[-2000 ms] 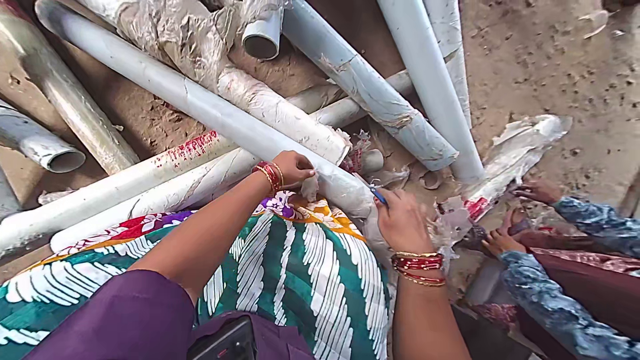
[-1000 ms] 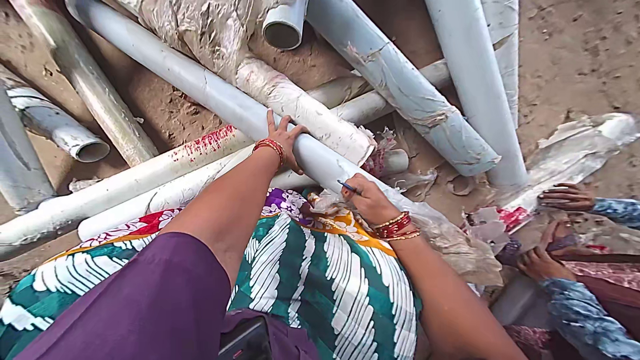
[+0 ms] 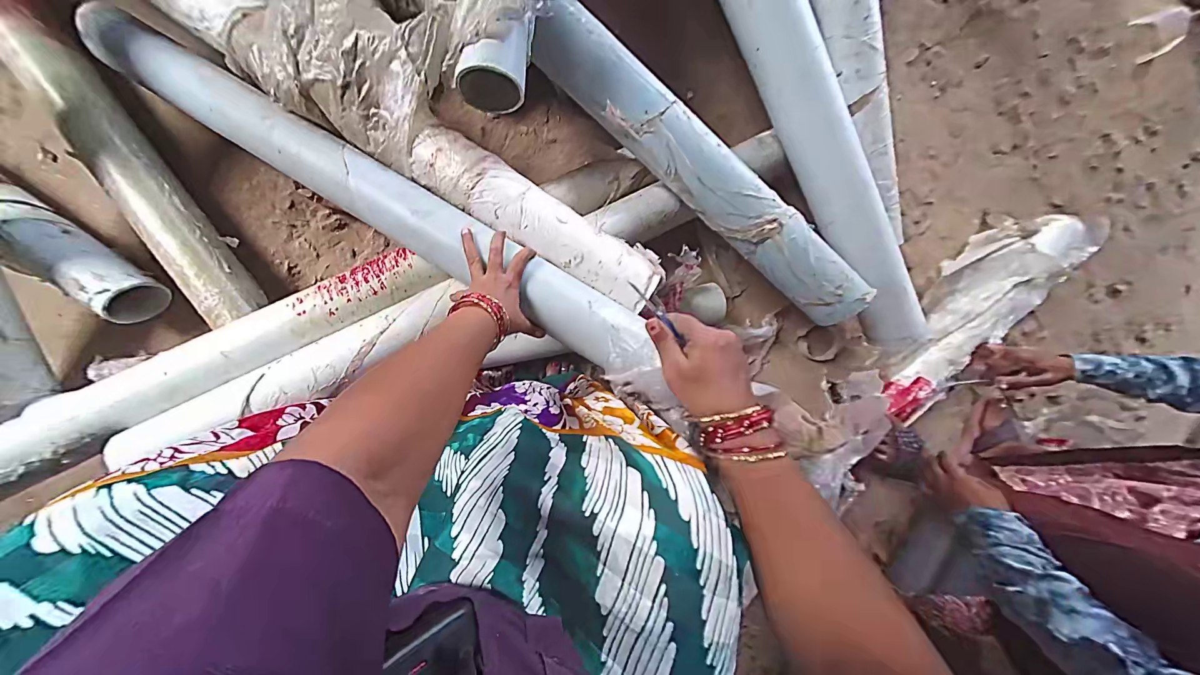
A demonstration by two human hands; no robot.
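Note:
A long pale grey plastic pipe lies slantwise across other pipes, its near end beside my lap. My left hand presses on it with spread fingers and grips nothing. To the right, my right hand closes around a small tool with a dark blue handle; a thin metal tip points up and left, and its exact kind is unclear. Torn clear plastic wrap hangs about the pipe's near end, below and right of my right hand.
Several more pipes, such as a wrapped one and a red-marked one, lie crossed on bare soil. At right, a co-worker's hands are at another wrapped pipe with red on it.
My left hand has gone from pinching near the wrap to lying spread on the pipe. My right hand, still holding the tool, has come off the pipe's surface, its tip now raised.

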